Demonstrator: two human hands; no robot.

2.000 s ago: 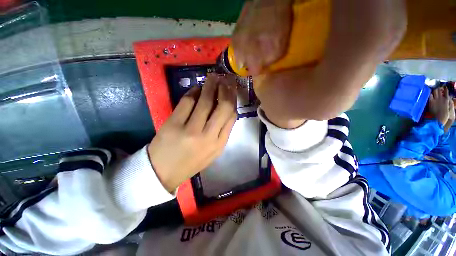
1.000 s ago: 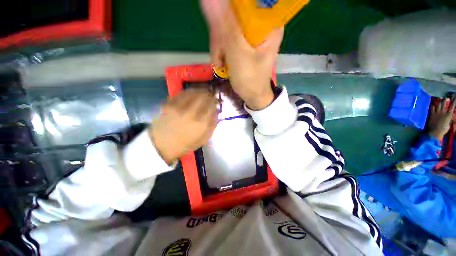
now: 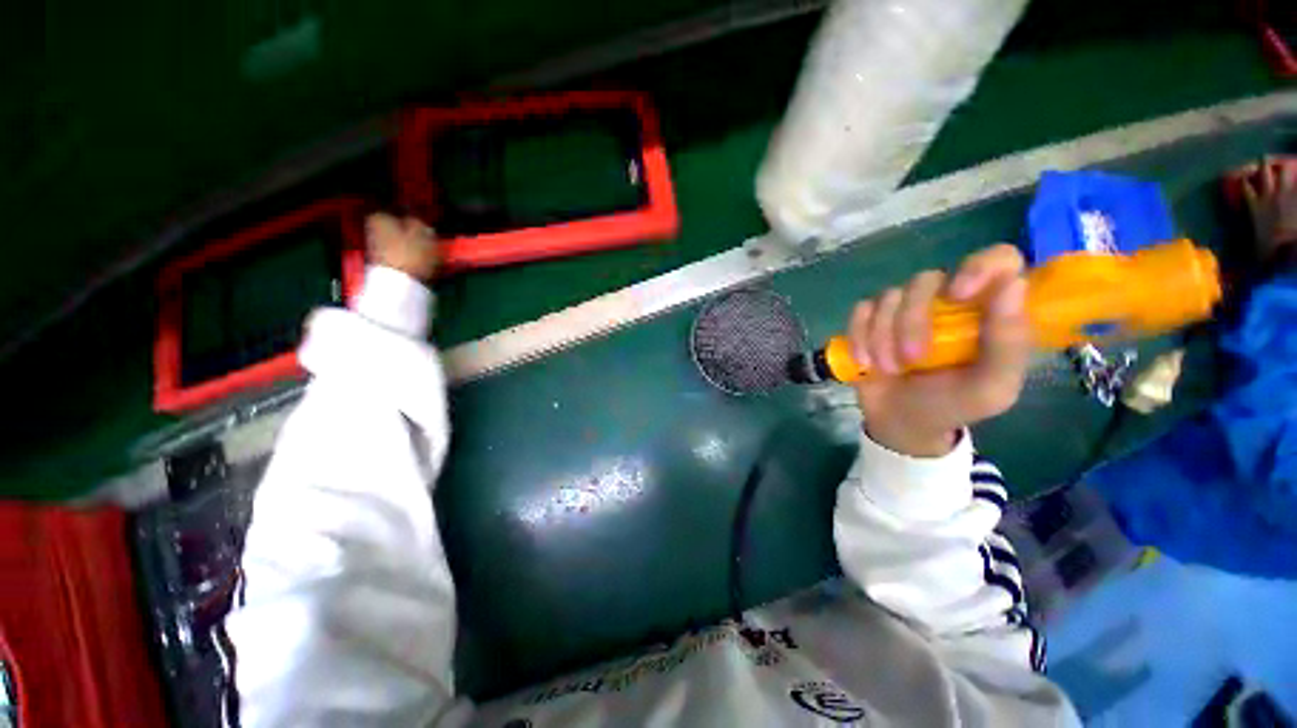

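Observation:
My right hand (image 3: pixel 942 349) is closed around the yellow-orange electric screwdriver (image 3: pixel 1124 292), which lies nearly level. Its black nose points left, at the right edge of the round screw plate (image 3: pixel 743 341) on the green bench. My left hand (image 3: pixel 403 246) reaches over the belt between two red holders, each with a dark slab inside. One holder (image 3: pixel 168 341) is left of the hand, the other holder (image 3: pixel 659 178) right of it. The hand touches or overlaps their near corners; its fingers are small and blurred, so its grip is unclear.
A whitish wrapped roll (image 3: pixel 868 114) crosses the belt's pale edge. A blue bin (image 3: pixel 1060 213) and small metal pieces (image 3: pixel 1102 373) lie right. A person in blue sleeves is at the right edge. Red holders (image 3: pixel 64 612) stand lower left, and a black cord (image 3: pixel 743 526) lies on the bench.
Both hands have left the tablet, and its red holder is no longer in front of me. My left hand has moved to the belt; my right has brought the screwdriver to the screw plate.

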